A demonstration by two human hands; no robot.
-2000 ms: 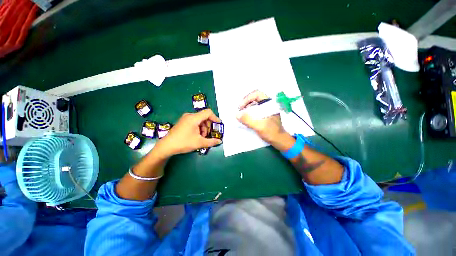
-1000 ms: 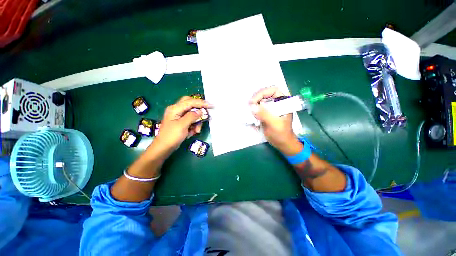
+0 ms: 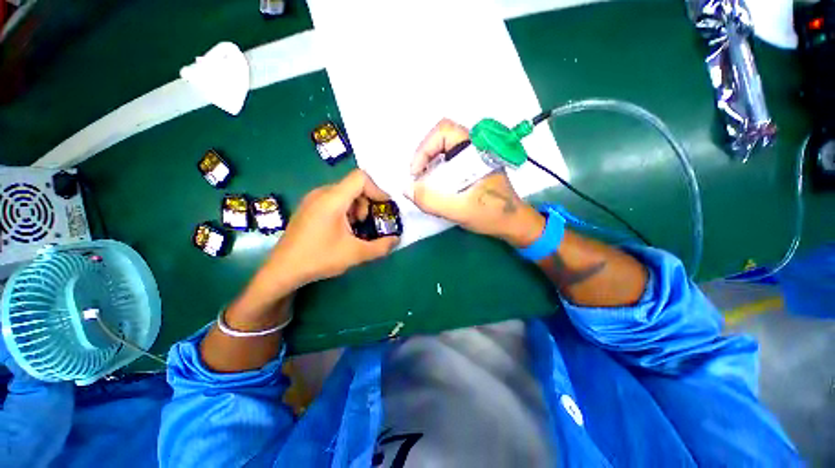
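Observation:
My left hand holds a small black module with gold and white patches between thumb and fingers, at the lower left edge of the white paper sheet. My right hand holds the whitish dispensing syringe like a pen over the sheet. The green adapter head is at its back end, with a clear hose and a thin black cord leading right. The syringe tip is too bright to make out. Another module lies just left of the sheet.
Several modules lie left of my left hand. A desk fan and a white bench unit stand at far left. Wiping paper lies on the pale rail. A silver packet and black dispenser are at far right.
The bench appears shifted up and left. My left hand now shows a module at the sheet's edge. My right hand and syringe are nearer to it, and the green head has moved left.

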